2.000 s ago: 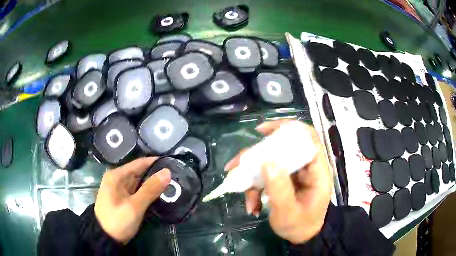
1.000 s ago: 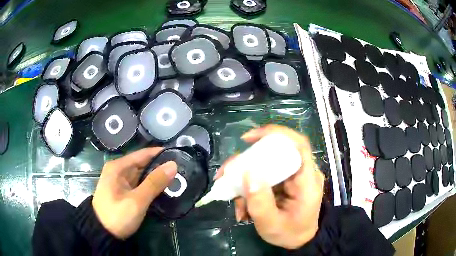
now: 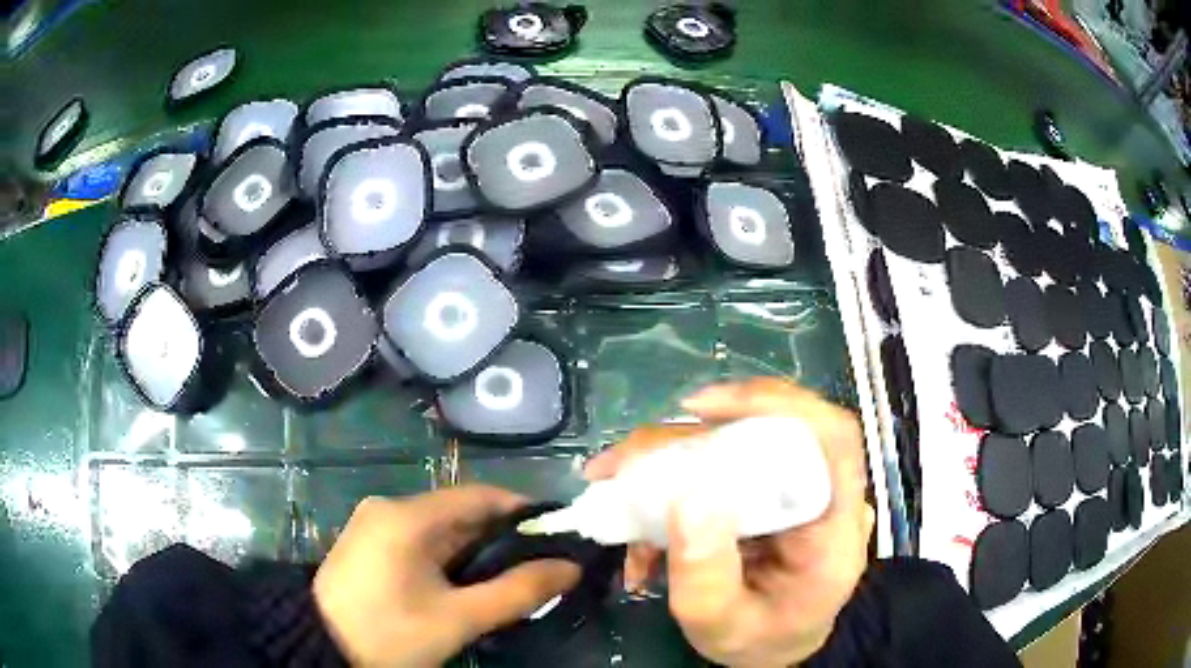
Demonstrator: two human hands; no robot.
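Observation:
My left hand (image 3: 425,568) holds a glossy black plastic housing (image 3: 503,555) low in front of me; the fingers and the glue bottle cover much of it, and a bit of its pale ring shows under the thumb. My right hand (image 3: 771,548) grips a white glue bottle (image 3: 712,489) lying nearly level, its narrow nozzle pointing left at the housing's upper part. Whether the tip touches the housing I cannot tell. Beyond my left hand is a heap of glued assemblies (image 3: 451,317), grey faces with white centre rings and black rims.
A clear plastic tray (image 3: 196,489) lies under the heap and hands. White backing sheets (image 3: 934,379) with rows of matt black pads (image 3: 1032,392) are at the right. Housings (image 3: 529,29) stand apart on the green belt (image 3: 340,52) at the far side. Brown cardboard (image 3: 1149,574) is at the lower right.
My left hand and the housing have moved lower and right, uncovering an assembly at the heap's near edge. The bottle has moved lower and is more level. The far housings have shifted right in view.

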